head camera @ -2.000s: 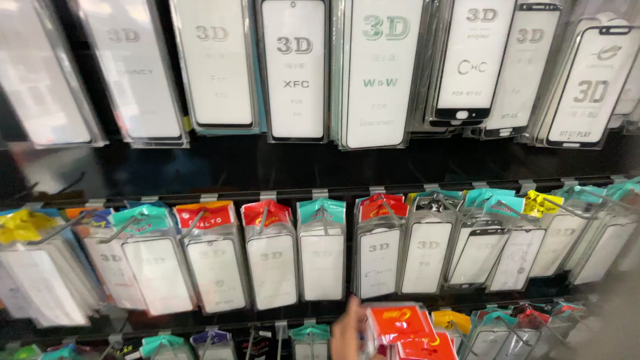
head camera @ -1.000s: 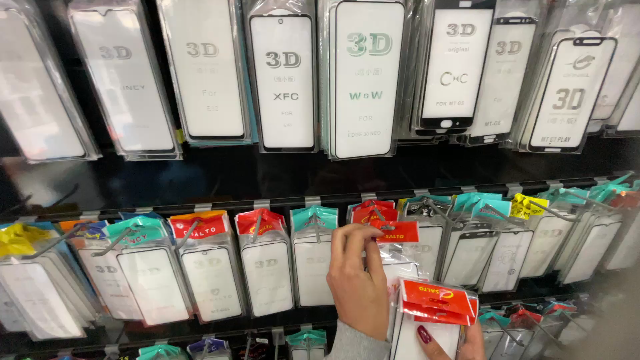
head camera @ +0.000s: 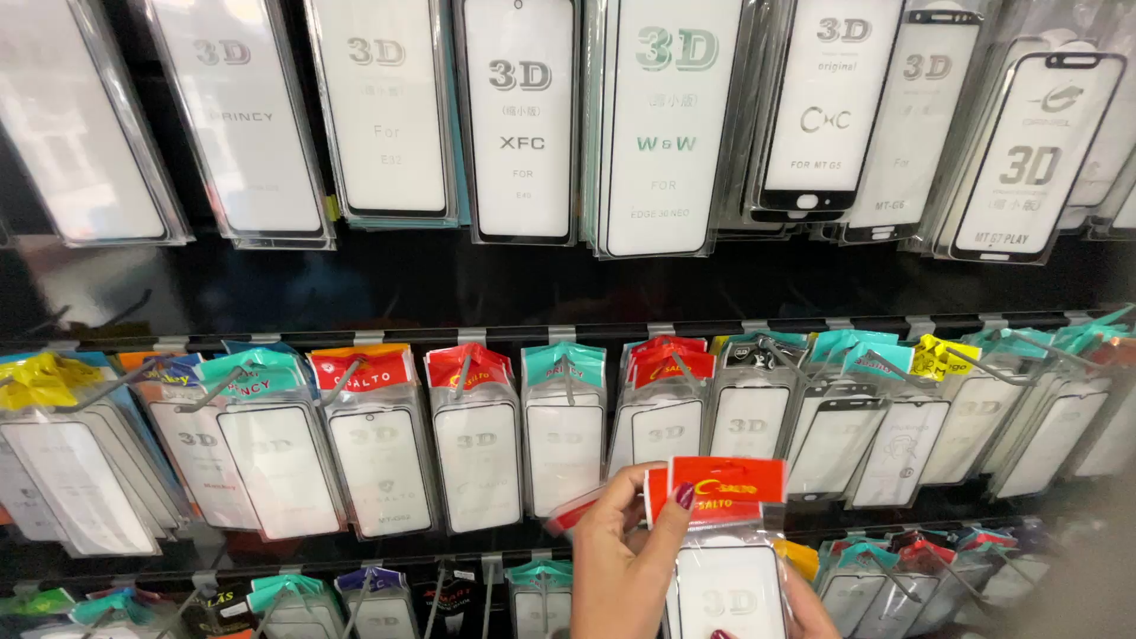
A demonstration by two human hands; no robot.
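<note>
Low in the head view, my left hand (head camera: 626,555) pinches the red header cards (head camera: 729,484) of a few clear-packaged phone screen protectors (head camera: 732,590), its thumb over the front card. My right hand (head camera: 808,603) supports the same packets from the right and below, with a painted thumbnail on the front near the bottom edge; most of this hand is hidden or out of frame. Another red header (head camera: 577,515) sticks out, blurred, left of my left hand. Just behind and above hangs a red-topped stack of screen protectors (head camera: 666,426) on a metal hook.
Large screen protectors (head camera: 524,124) hang in the upper row. A black display panel with a rail (head camera: 266,337) carries metal hooks (head camera: 106,389) that stick out toward me. Packets with teal, yellow and red headers fill the middle row; more packets (head camera: 377,603) hang in the lower row.
My left hand has come down from the hanging red-topped stack to the held packets. The packets are now gathered together between both hands.
</note>
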